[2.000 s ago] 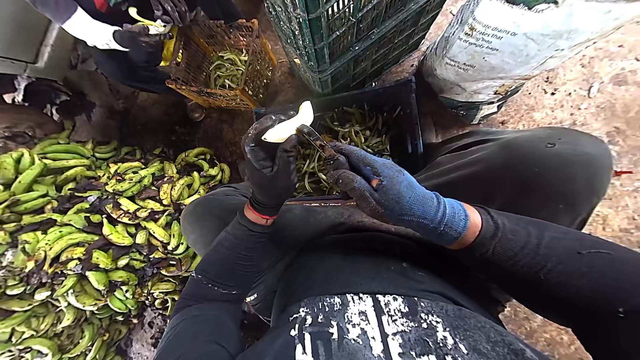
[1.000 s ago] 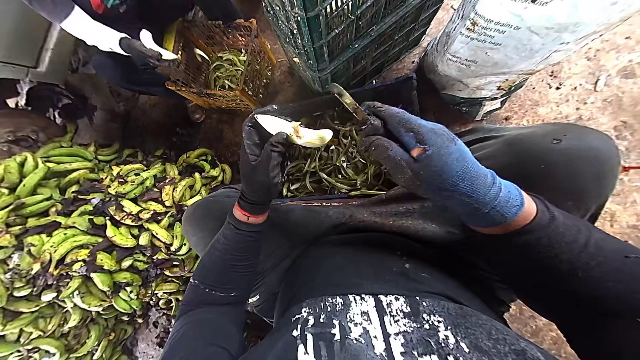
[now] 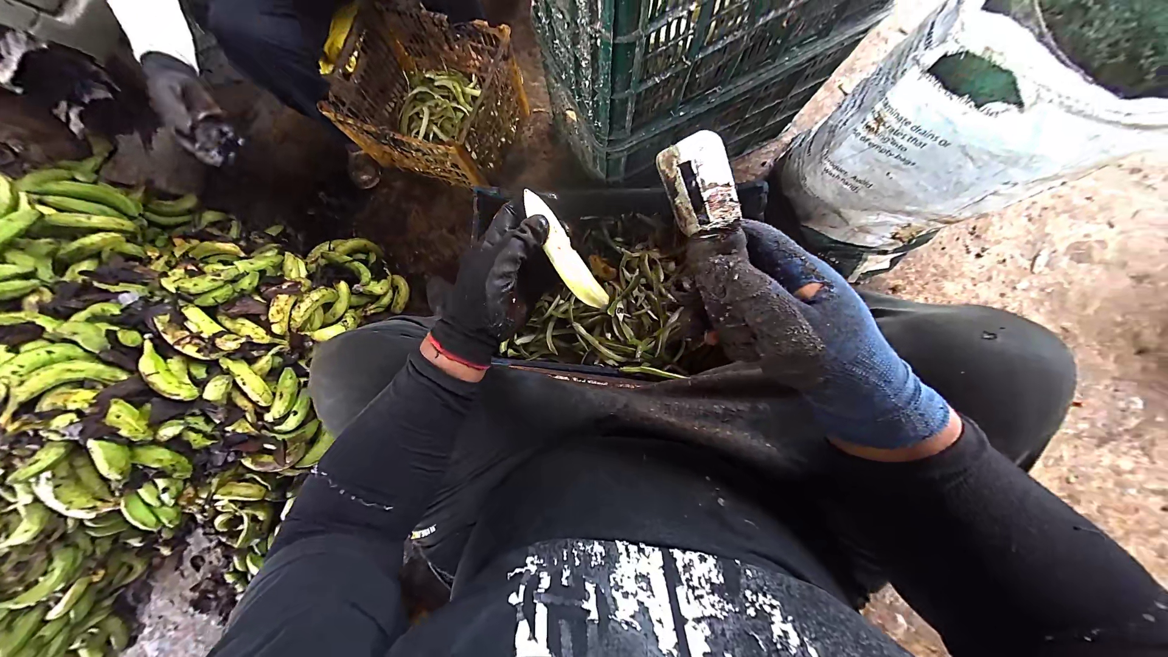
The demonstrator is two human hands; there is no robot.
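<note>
My left hand (image 3: 493,283), in a black glove, grips a peeled plantain (image 3: 568,255) whose pale flesh points down to the right over a dark crate (image 3: 584,370). Green peel strips (image 3: 639,319) lie in that crate, between my legs. In a soiled blue glove, my right hand (image 3: 803,328) is closed on a flat peeling tool (image 3: 701,182) with a whitish, dirt-stained face and a dark slot. The tool stands upright, to the right of the plantain and apart from it. My right fingertips are partly hidden.
A heap of green plantains (image 3: 246,374) covers the ground at left. Beyond my crate are a yellow crate (image 3: 401,151) with peels and a tall green crate (image 3: 630,91). A white sack (image 3: 876,146) bearing writing stands at right. A co-worker's gloved hand (image 3: 196,114) is at upper left.
The plantain in my left hand has swung from nearly level to steeply slanted. My right hand has turned the tool so its broad face shows. The co-worker's hand no longer holds a pale piece.
</note>
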